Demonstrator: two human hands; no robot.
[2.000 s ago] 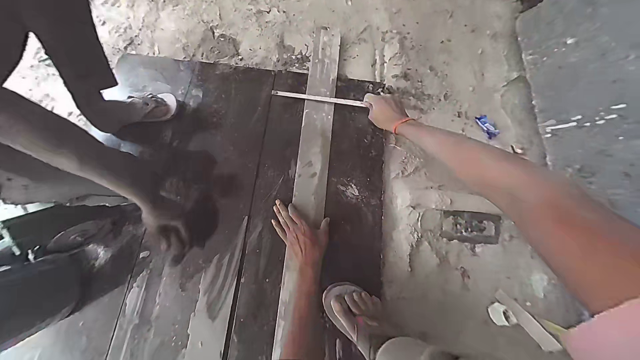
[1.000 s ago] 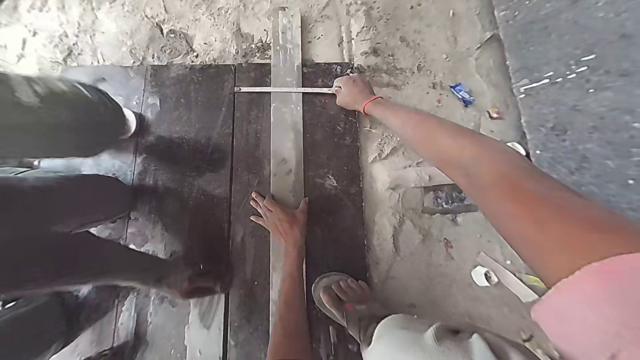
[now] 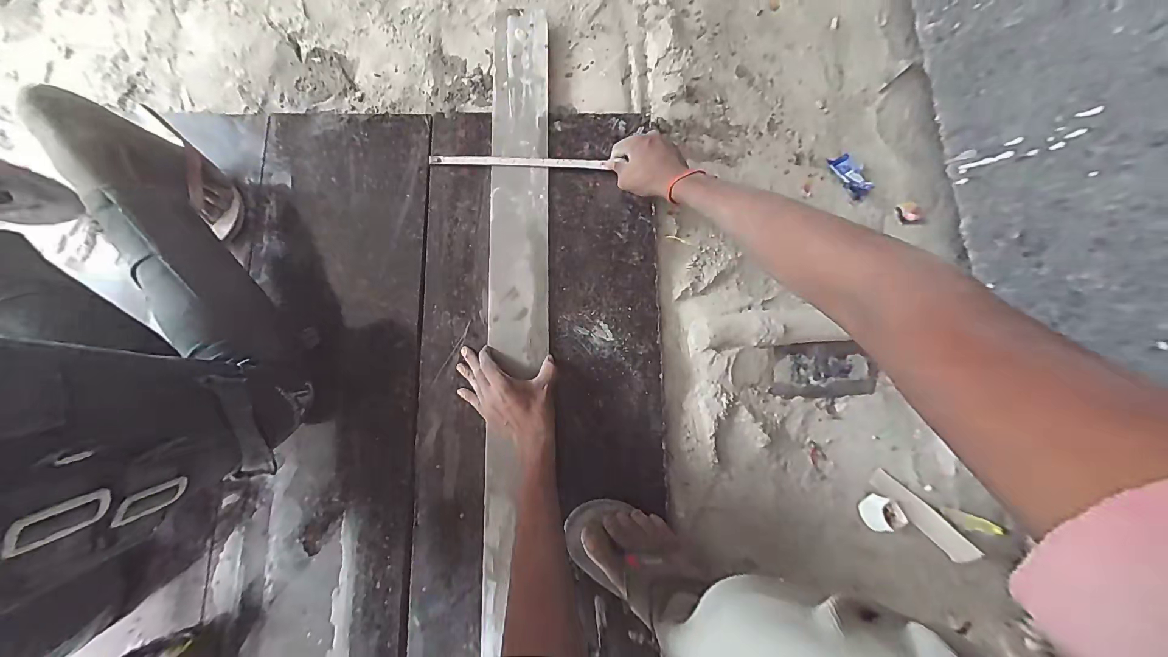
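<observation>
A long, pale straight bar (image 3: 519,246), dusty and flat, lies lengthwise over dark boards (image 3: 602,274). My left hand (image 3: 507,392) rests on the bar with its fingers spread, pressing from above. A thin measuring tape or rule (image 3: 520,162) crosses the bar near its far part, and its left end lies at the seam between two boards. My right hand (image 3: 648,162), with an orange band at the wrist, is closed on the tape's right end near the boards' right edge. What the fist hides of the tape cannot be told.
At the left, a co-worker's trousered leg (image 3: 164,265) and sandaled foot (image 3: 221,205) are over the boards. My sandaled foot (image 3: 630,547) stands near the bar. On the sandy ground lie a blue wrapper (image 3: 850,176), a brick (image 3: 823,370), a white roll (image 3: 881,513) and a pale strip (image 3: 929,517).
The co-worker's legs have shifted, and their hand, seen low over the boards earlier, is no longer plainly visible. My hands keep their places on the bar and the tape. The view has turned somewhat.
</observation>
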